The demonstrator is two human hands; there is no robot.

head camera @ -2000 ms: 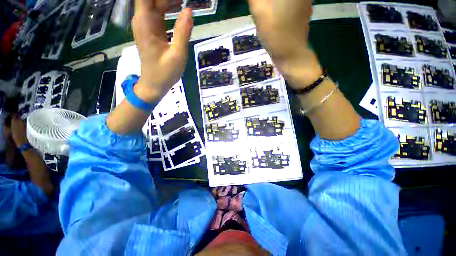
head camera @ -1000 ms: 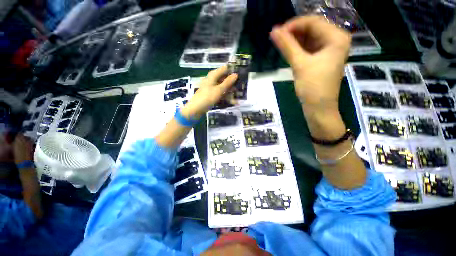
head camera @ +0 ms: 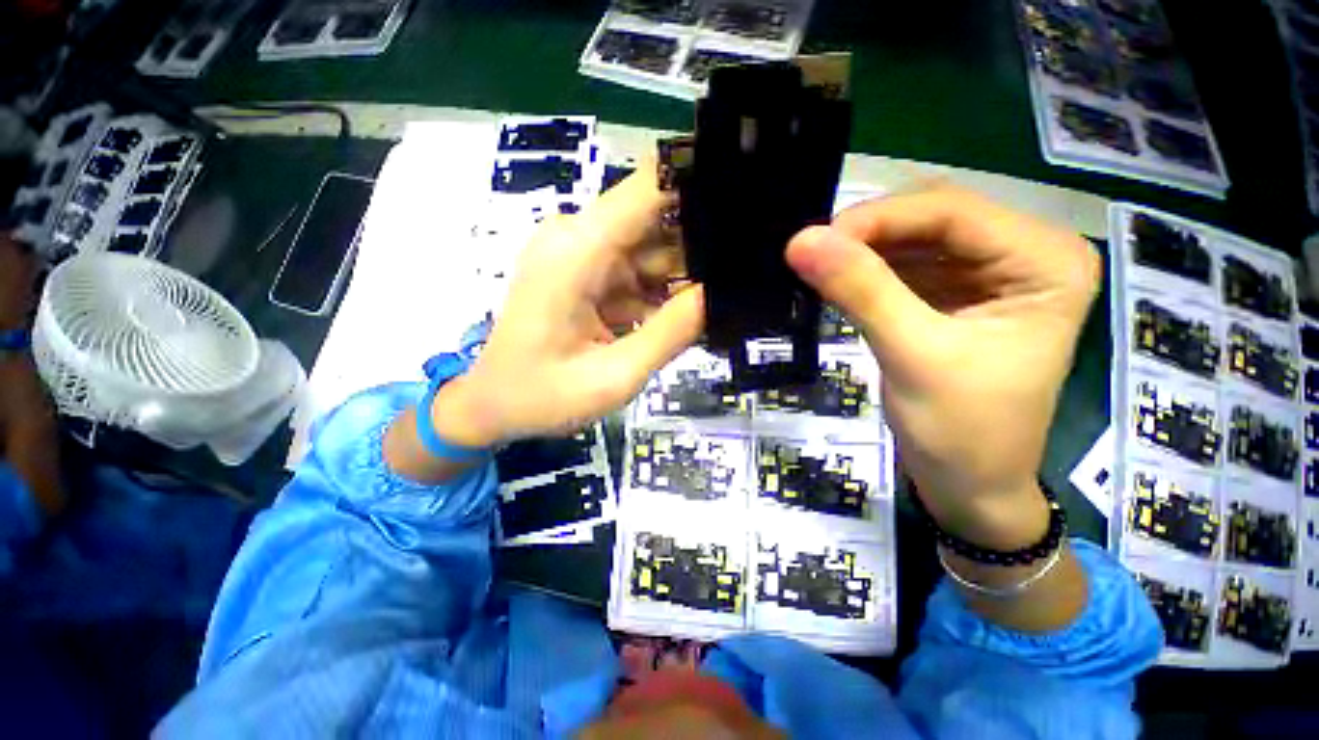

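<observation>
A black adhesive film [head camera: 760, 203] is held up in front of my face, with small cut-out windows and a tan end at its top right. My left hand [head camera: 579, 311] holds a circuit board [head camera: 671, 181] by its edge; the board shows only partly behind the film. My right hand [head camera: 955, 311] pinches the right side of the film between thumb and finger. Whether the film is stuck to the board cannot be told. Below is the white board tray [head camera: 752, 632] with two columns of boards; the hands hide its upper part.
A second board tray [head camera: 1121, 557] is at right, with more trays at the back. Release liner sheets [head camera: 554, 506] and white backing sheets [head camera: 412, 246] lie left of the tray. A mobile phone [head camera: 321, 243] and a white fan [head camera: 152, 347] are further left, beside another person's arm.
My left hand has raised the board nearer the camera. My right hand has come down and left to meet it, and the black film now shows across the board.
</observation>
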